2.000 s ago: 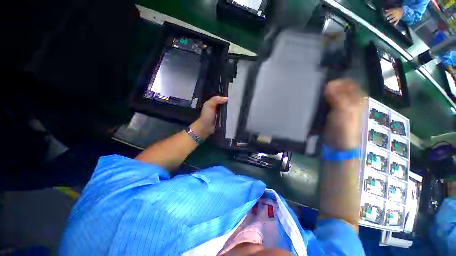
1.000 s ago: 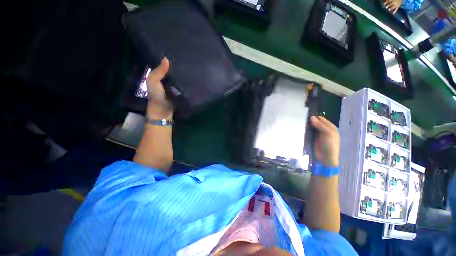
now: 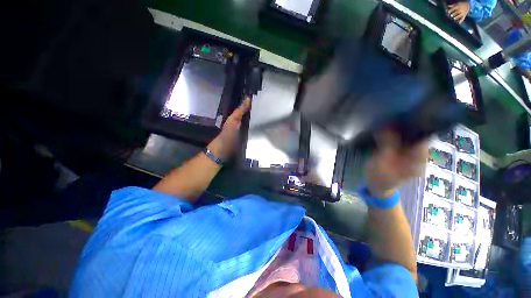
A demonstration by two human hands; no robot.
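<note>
A tablet housing with a silver-white face lies in front of me. My left hand holds its left edge with the fingertips. A second silver-faced housing lies against its right side, partly covered. My right hand is blurred and grips a dark flat piece, raised above the right side. The piece has a greyish part at its left and is too blurred to name. It hides part of the bench and the top of the white board tray.
A black tray with a tablet stands at left. The white board tray with two columns of boards is at right. Black trays with tablets stand on the green conveyor at the back. Another person's hand is at top right.
My left hand has let go of the black tray, which is back down at left, and moved to a housing. My right hand has swung up with a dark flat piece.
</note>
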